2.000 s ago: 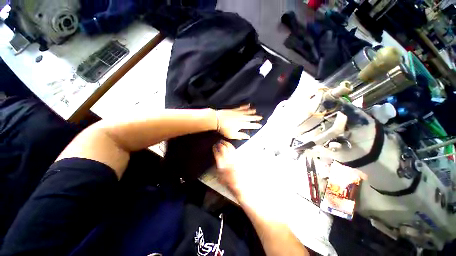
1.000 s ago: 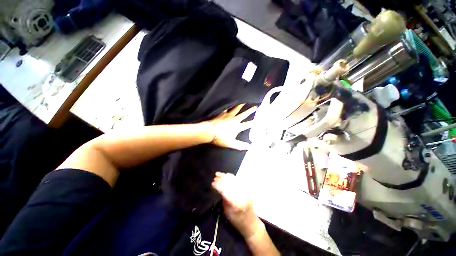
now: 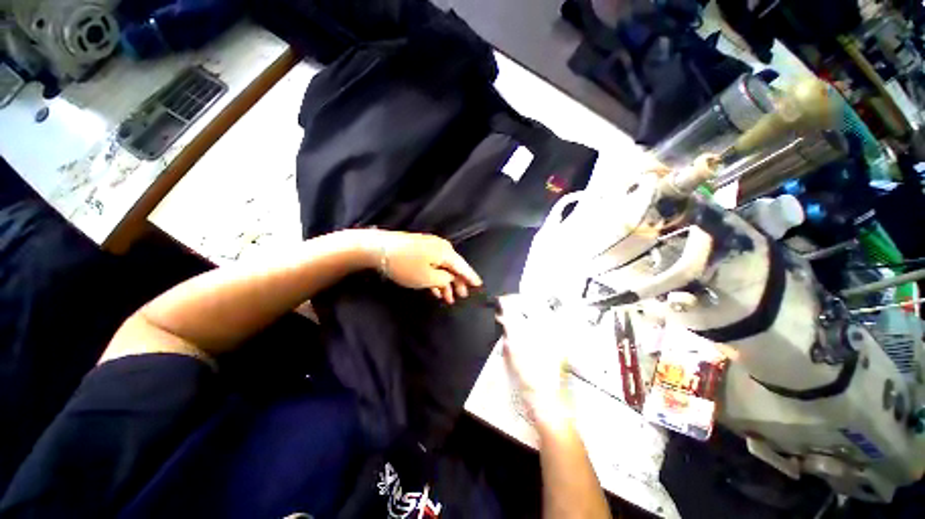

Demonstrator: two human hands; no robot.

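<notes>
A black garment [image 3: 406,142] lies in a large soft heap left of the machine head, with a white label [image 3: 518,163] and a small red mark [image 3: 556,183] on it. My left hand [image 3: 431,266] rests on the cloth with its fingers bent and close together, fingertips pointing at the needle area. Whether it pinches the cloth is unclear. My right hand [image 3: 527,350] is at the cloth's right edge, just below the needle area, and is washed out by glare. The cream-white sewing machine [image 3: 735,274] stands at the right. Its needle and presser foot are lost in glare.
Dark red snips [image 3: 629,360] and an orange-and-white packet [image 3: 686,385] lie on the machine bed. Shiny metal cylinders [image 3: 776,152] stand behind the head. Another white table [image 3: 61,152] with a machine is at the upper left. Dark cloth [image 3: 649,61] lies beyond the table.
My left hand was spread flat on the cloth and now has its fingers drawn together. My right hand has moved up and right towards the needle area. The view has shifted slightly.
</notes>
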